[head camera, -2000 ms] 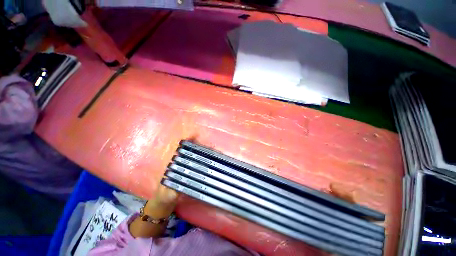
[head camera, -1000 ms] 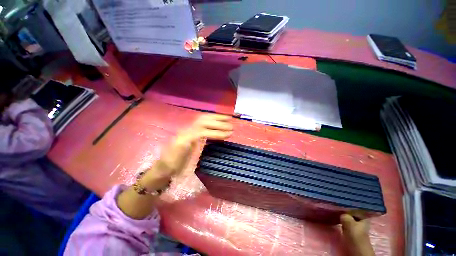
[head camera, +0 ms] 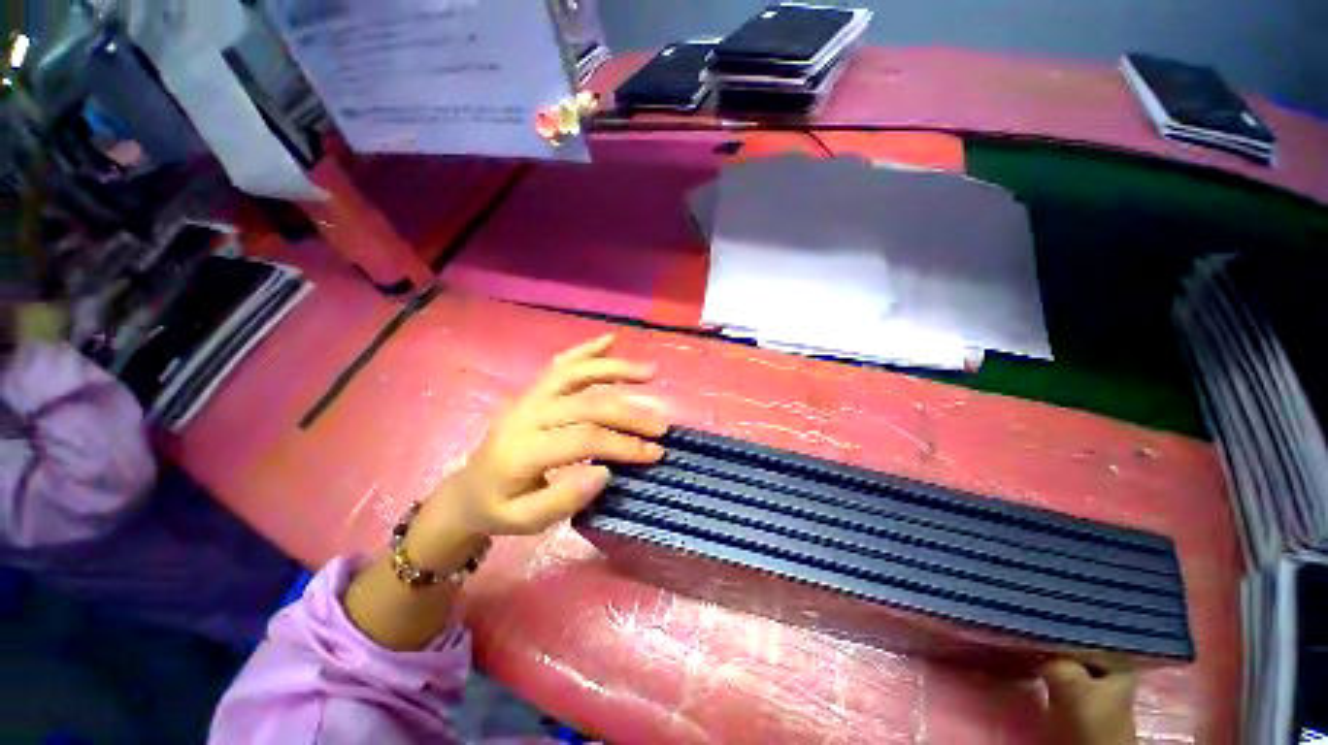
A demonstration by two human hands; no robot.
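A stack of black cases [head camera: 888, 546] stands on edge on the shiny red-pink bench, its ridged dark edges facing up. My left hand [head camera: 546, 451], with a beaded bracelet, is at the stack's left end, fingers spread, fingertips on the top left corner. My right hand [head camera: 1089, 699] is at the near right end, low against the stack's side and partly cut off by the lower edge; its fingers are mostly hidden. The stack's underside and far side are hidden.
Loose white sheets [head camera: 874, 269] lie at the back. Tall side stacks [head camera: 1260, 422] stand at the right. Small black stacks [head camera: 787, 58] sit on the pink rear shelf [head camera: 990, 95]. A printed sheet [head camera: 437, 80] hangs at upper left. Another person's pink sleeve [head camera: 73, 444] is at left beside black cases [head camera: 219, 335].
The stack has gone from smooth grey edges up to ridged dark edges up. My left hand left its end, rose, and now touches the top left corner. The view has shifted.
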